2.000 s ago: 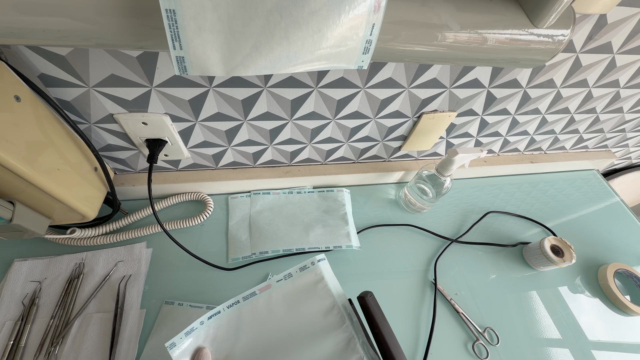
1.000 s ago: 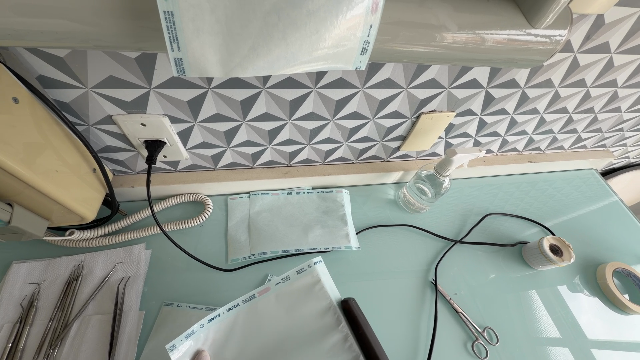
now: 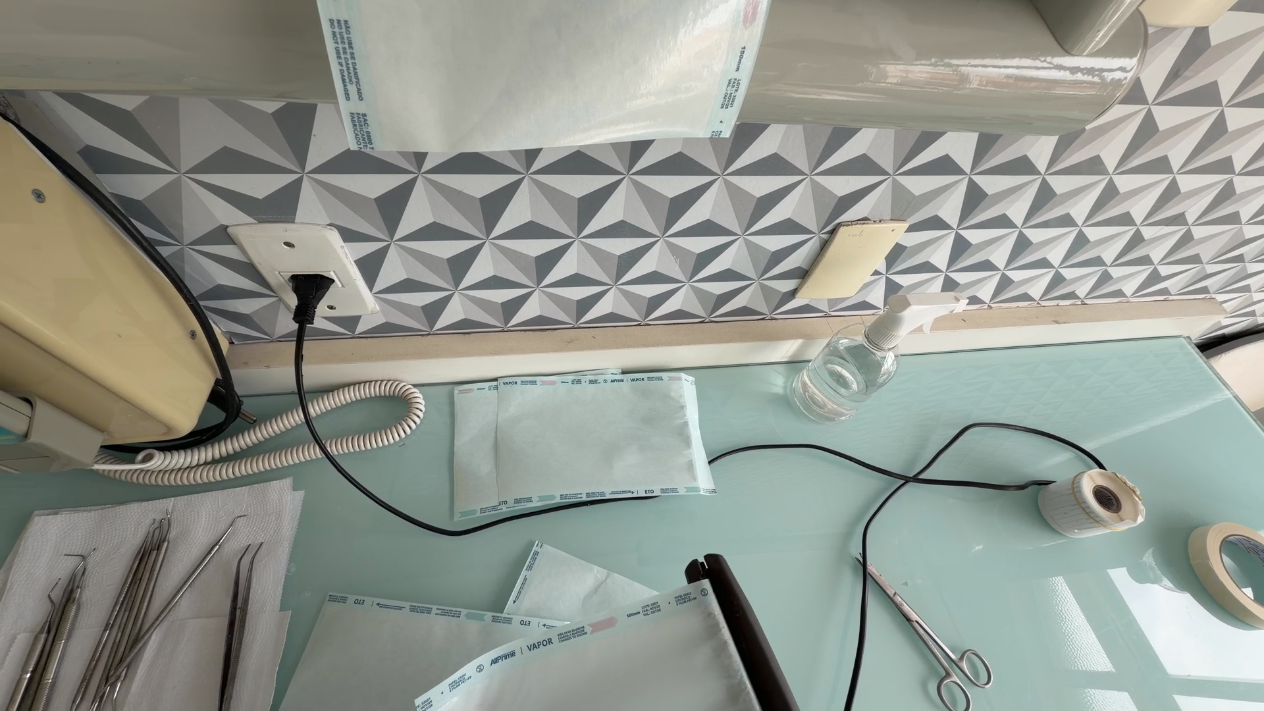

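Neither of my hands shows at this moment. A sterilization pouch [image 3: 612, 667] with a printed edge lies or is held at the bottom middle, beside a dark bar [image 3: 741, 632], partly over another pouch [image 3: 395, 652] and a smaller pouch piece [image 3: 573, 588]. Farther back, overlapping pouches [image 3: 597, 439] lie on the glass table. Pouch material [image 3: 543, 69] hangs from the roll at the top. At the lower left, metal dental instruments [image 3: 128, 602] and tweezers [image 3: 237, 622] rest on white paper towels [image 3: 267, 523]. Metal scissors [image 3: 918, 627] lie at the lower right.
A black power cord [image 3: 341, 474] runs from the wall outlet [image 3: 306, 267] across the table. A clear spray bottle [image 3: 844, 375] stands near the wall. A small white roll [image 3: 1091, 504] and masking tape [image 3: 1229, 573] are at right. A cream device [image 3: 99, 296] with a coiled cord [image 3: 395, 395] stands at left.
A fingertip showed on the front pouch at the bottom edge in the earlier frames and is out of view now. The dark bar shifted left between the earlier frames.
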